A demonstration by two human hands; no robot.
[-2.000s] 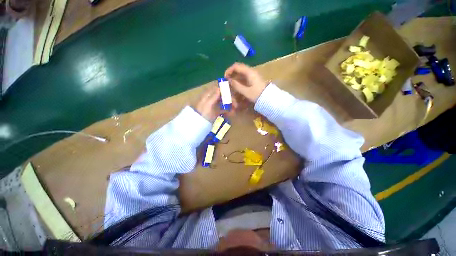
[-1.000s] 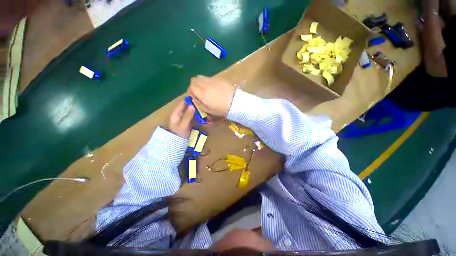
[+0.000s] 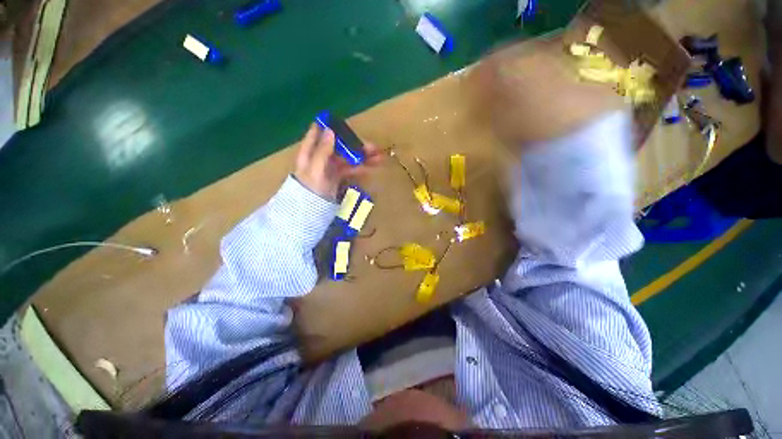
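My left hand (image 3: 321, 161) holds a blue battery pack (image 3: 341, 139) with a dark face up, above the brown bench. My right hand (image 3: 536, 94) is a blur at the near-left side of the cardboard box (image 3: 641, 36); its fingers cannot be made out. Just below my left hand lie several blue packs with cream adhesive pads (image 3: 342, 259). To their right lie several golden-orange taped tabs (image 3: 418, 256) with thin wires.
Yellow liner strips (image 3: 617, 73) lie in the box. Several blue packs (image 3: 435, 33) lie on the green belt (image 3: 283, 77). A white cable (image 3: 94, 247) lies at left. Dark parts (image 3: 730, 79) lie beyond the box, near another person's arm (image 3: 774, 86) at the right edge.
My right hand has left the pack and moved right to the box. The pack in my left hand now shows a dark face. More orange tabs have come into view.
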